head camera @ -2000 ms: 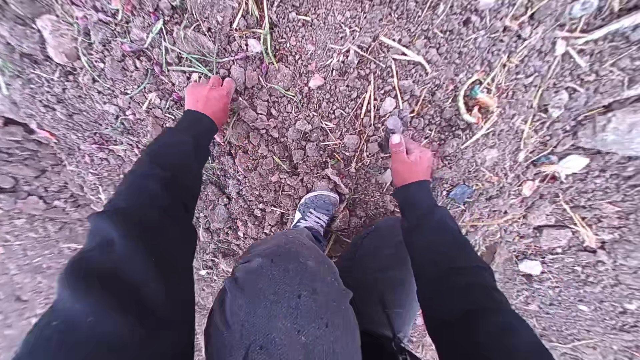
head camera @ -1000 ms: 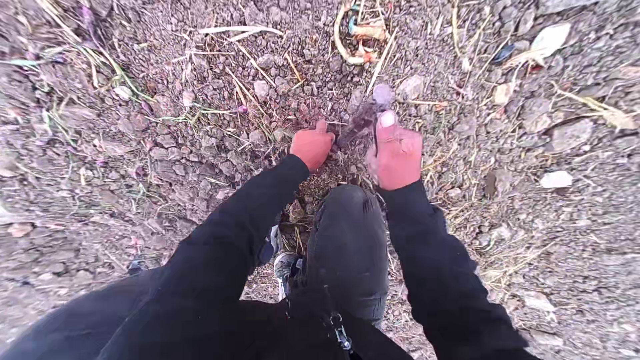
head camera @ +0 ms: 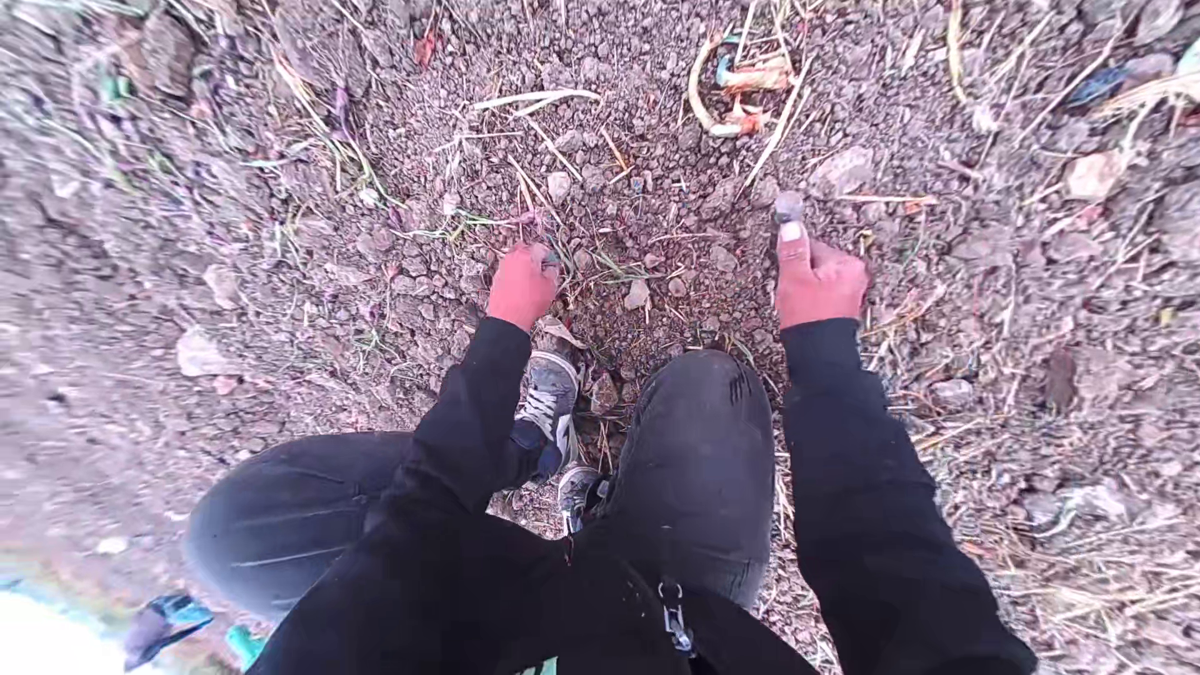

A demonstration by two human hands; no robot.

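Observation:
My left hand [head camera: 523, 286] is low over the cloddy soil [head camera: 647, 234], its fingers curled by some thin green stalks [head camera: 614, 269]; whether it pinches one of them I cannot tell. To its right, my right hand [head camera: 817, 279] is closed around a small tool, of which only a rounded greyish end [head camera: 788, 206] shows beyond the thumb. The rest of that tool is hidden by the hand or blends with the dark soil. Small stones [head camera: 637, 294] and dry straw lie between the two hands.
Both my knees are bent, with a grey sneaker [head camera: 547, 398] under my left forearm. A curved pale stalk with orange scraps [head camera: 708, 89] lies ahead. Stones [head camera: 202, 353] and dry plant bits [head camera: 1116, 600] are scattered on both sides. Blue and green items [head camera: 169, 623] are at the lower left corner.
My hands, close together one second ago, are now wide apart. The right hand keeps hold of the small tool. The view has shifted.

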